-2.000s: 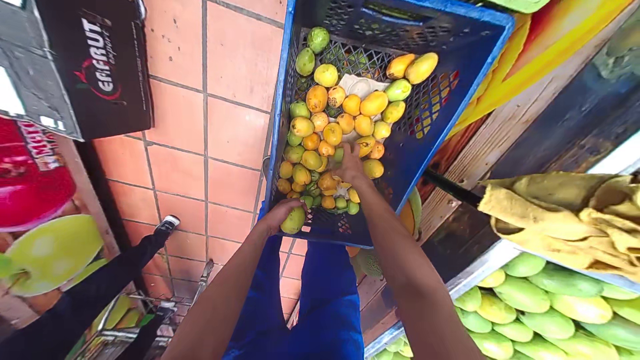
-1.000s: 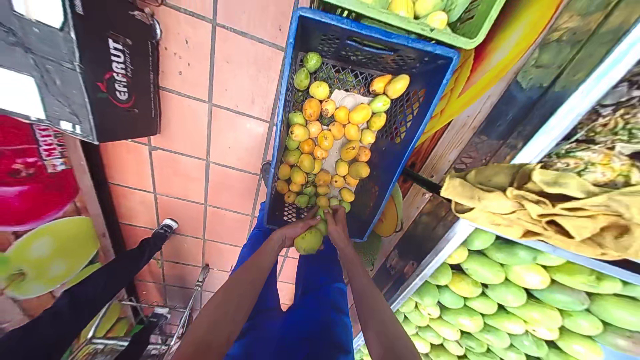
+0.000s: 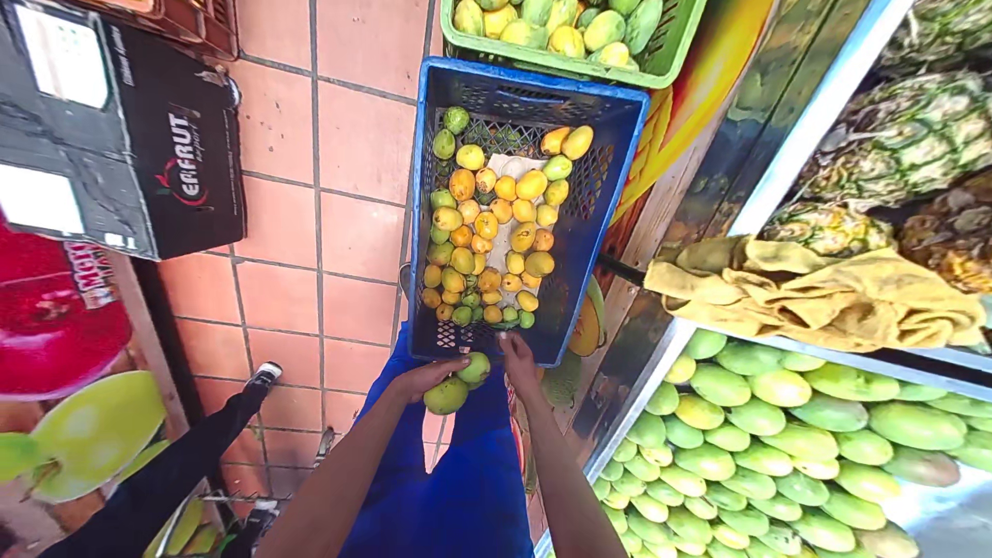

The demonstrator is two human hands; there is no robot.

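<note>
A blue plastic crate [image 3: 625, 186] holds many small yellow, orange and green mangoes [image 3: 486, 225], with a piece of cardboard [image 3: 502, 246] visible among them. My left hand [image 3: 422, 378] is at the crate's near edge and holds green mangoes [image 3: 446, 396], one of them resting against another near the fingertips. My right hand [image 3: 518, 358] is at the near rim, just right of those mangoes, its fingers bent; whether something small is between them cannot be told.
Beyond the blue crate sits a green crate [image 3: 665, 76] of mangoes. At right are a display of green mangoes [image 3: 752, 418], a yellow cloth [image 3: 814, 298] and pineapples [image 3: 891, 147]. A black cardboard box [image 3: 194, 155] stands left; a person's leg [image 3: 186, 457] is below it.
My right hand was reaching in among the fruit two seconds ago and has drawn back to the near rim. Both hands were together at the green mangoes one second ago; now they are apart.
</note>
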